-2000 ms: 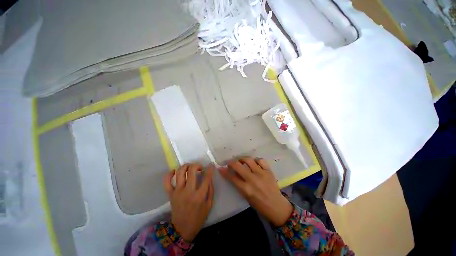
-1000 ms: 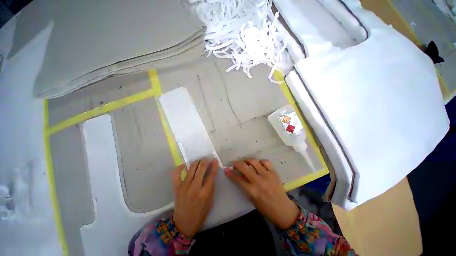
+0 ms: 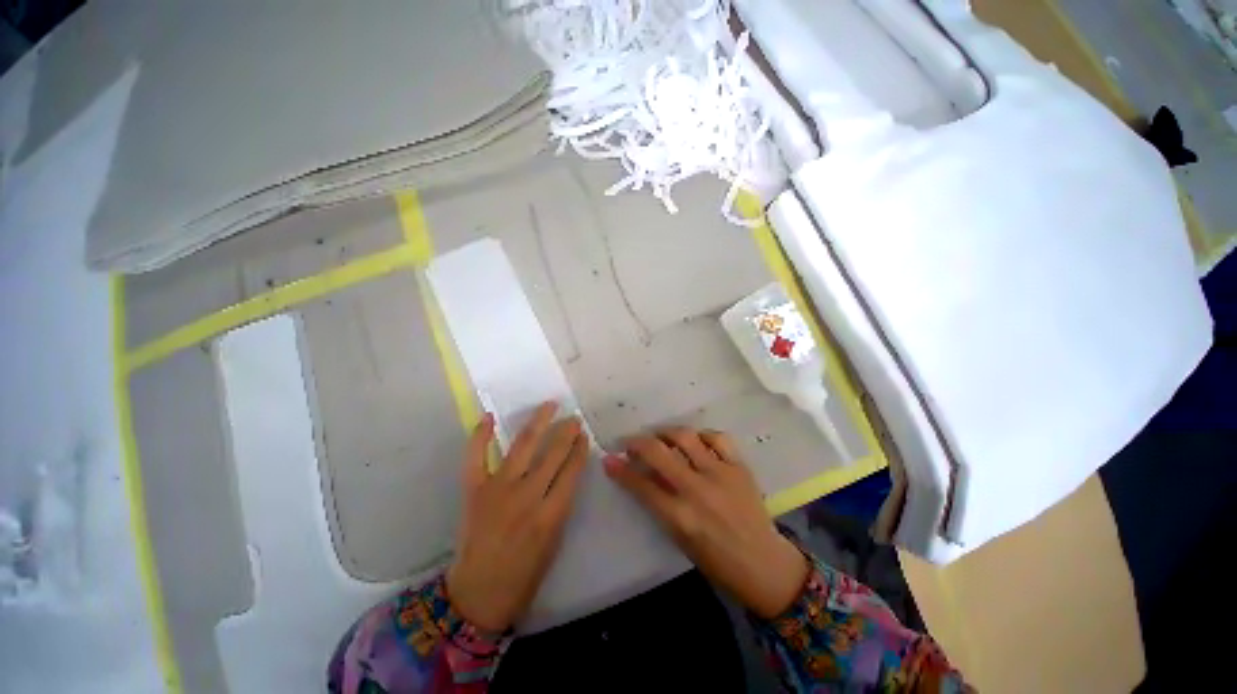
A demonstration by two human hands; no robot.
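The white garment panel (image 3: 273,461) lies flat, with its two straps pointing away from me. My left hand (image 3: 522,508) lies flat on the base of the right strap (image 3: 499,319), fingers spread. My right hand (image 3: 708,504) is beside it, with thumb and fingertips at the strap's right edge. A bit of narrow white strip (image 3: 592,431) shows at that edge between my hands; its rest is hidden under my fingers. I cannot tell if the right fingertips pinch it. A translucent glue bottle (image 3: 776,349) lies right of my hands, nozzle towards me.
Yellow tape (image 3: 271,301) frames the beige work surface (image 3: 387,447). A beige panel stack (image 3: 299,109) is at the far left. A tangled pile of cut strips (image 3: 665,102) is at the far middle. A thick white panel stack (image 3: 1004,285) is at the right, over brown card (image 3: 1038,597).
My left hand has shifted slightly and its fingers now spread forward over the strap. My right hand stays at the strap's right edge. The camera view has shifted slightly.
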